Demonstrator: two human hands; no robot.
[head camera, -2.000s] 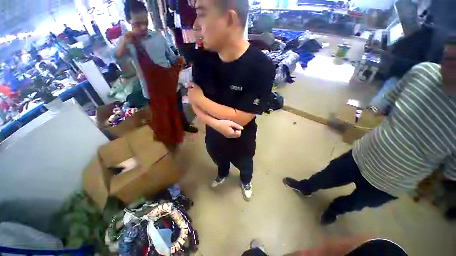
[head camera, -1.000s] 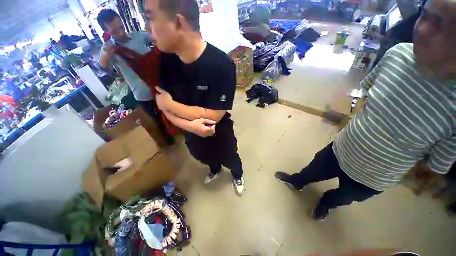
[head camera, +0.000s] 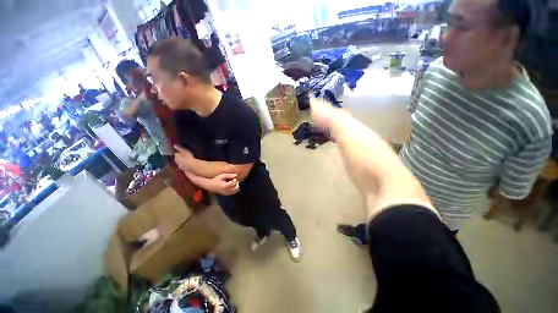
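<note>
My right hand (head camera: 322, 115) is stretched out forward at the centre, the bare forearm coming out of a black sleeve at the lower right. The hand is blurred; no object shows in it, and its finger pose cannot be made out. It overlaps the view of a small black cloth heap (head camera: 311, 136) on the floor farther off. My left hand is out of the picture. No cloth or tool is being worked on by my hands.
A person in black (head camera: 223, 131) stands with crossed arms; one in a striped shirt (head camera: 474, 134) stands right. Behind, another holds rust-red cloth (head camera: 165, 119). An open carton (head camera: 174, 244) and a cloth heap with a cream ring (head camera: 196, 290) lie lower left. A woven basket (head camera: 282, 109) stands beyond.
My right arm has risen from the bottom edge and now reaches forward. The person in black and the carton appear lower; the striped-shirt person appears farther left, facing more into view.
</note>
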